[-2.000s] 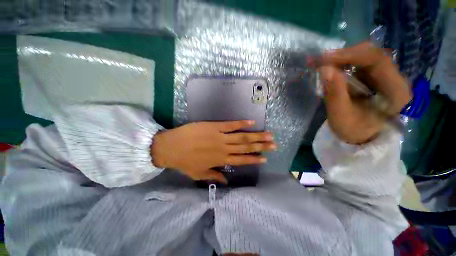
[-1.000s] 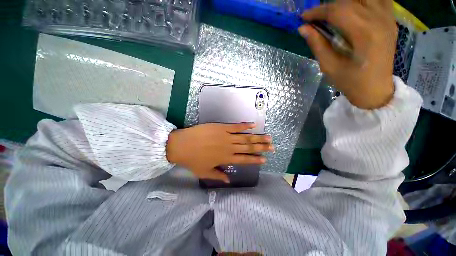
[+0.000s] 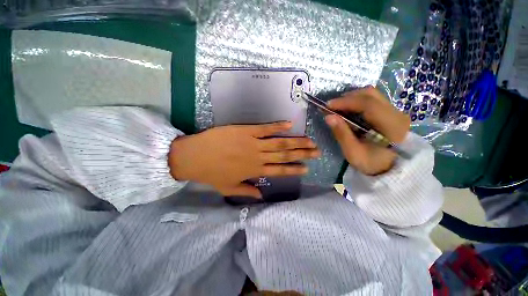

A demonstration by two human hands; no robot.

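Observation:
The grey tablet back cover (image 3: 255,98) lies flat on the silvery bubble wrap pad (image 3: 249,34), its lower end near my smock. Its camera area (image 3: 299,88) is at the top right corner. My left hand (image 3: 237,157) lies flat across the cover, fingers spread, pressing on it and hiding its middle. My right hand (image 3: 370,127) holds metal tweezers (image 3: 347,118), with the tips at the camera area. Whether anything is between the tips is too small to tell.
A glossy pale sheet (image 3: 92,75) lies on the green bench to the left. A clear plastic tray edge (image 3: 104,10) shows at the top left. A clear bag with rows of dark ring stickers (image 3: 428,75) lies on the right, with a blue looped item (image 3: 480,95) on it.
My right hand has come down from the blue box at the upper right, bringing the tweezers to the camera area. The view has shifted. My left hand stays on the cover.

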